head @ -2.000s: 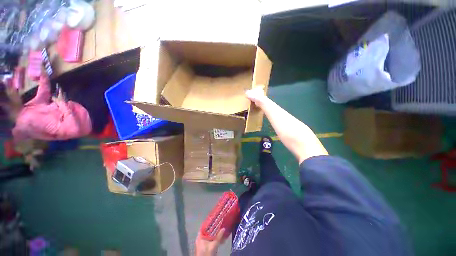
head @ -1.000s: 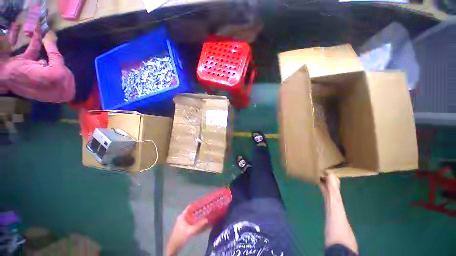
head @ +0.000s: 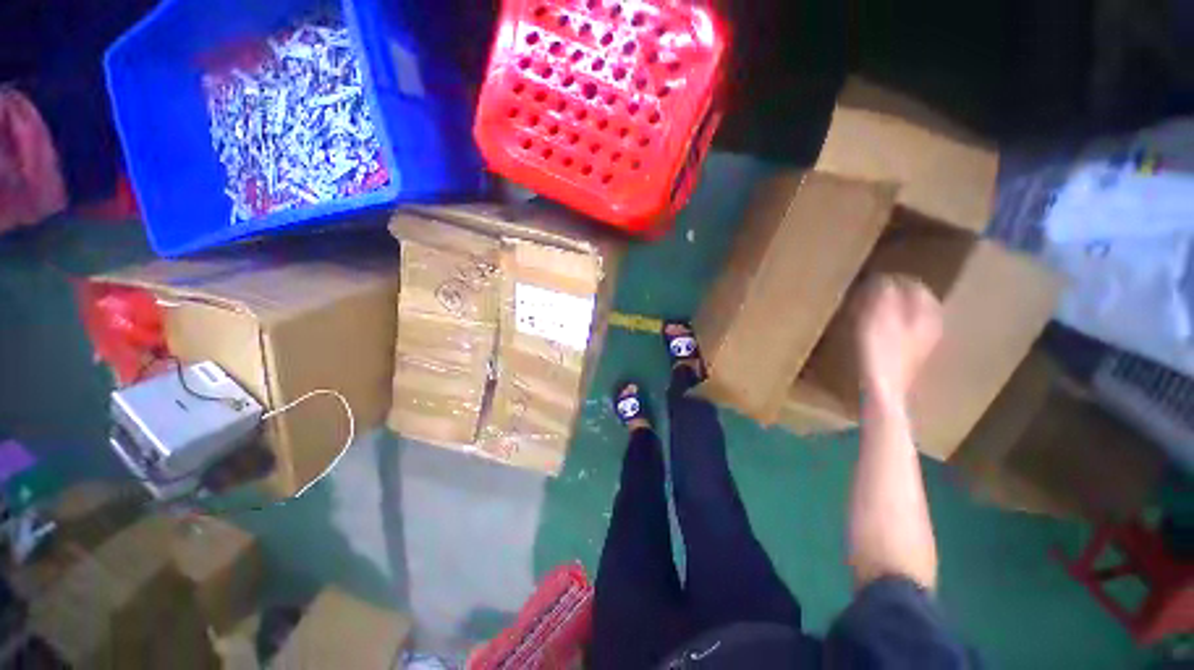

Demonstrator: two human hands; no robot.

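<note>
The open brown carton [head: 812, 295] stands on the floor at my right, its flaps spread. My right hand [head: 900, 327] is over the carton's opening, blurred, with the fingers curled; whether it touches the carton or holds anything is unclear. A pink-red filled bubble pack [head: 543, 626] shows at the bottom edge, left of my legs. My left hand is not visible; the frame's bottom edge cuts off that area.
A red stool [head: 602, 98] and a blue bin [head: 170, 170] with a silvery-white heap stand ahead. A taped carton [head: 491, 347] is left of my feet. A grey device [head: 183, 419] with a cable rests by another carton [head: 327, 347]. A white sack [head: 1133, 249] lies right.
The open carton has gone from in front of the stool to my right and is now lower. My right hand has left its flap edge. My left hand has dropped out of view.
</note>
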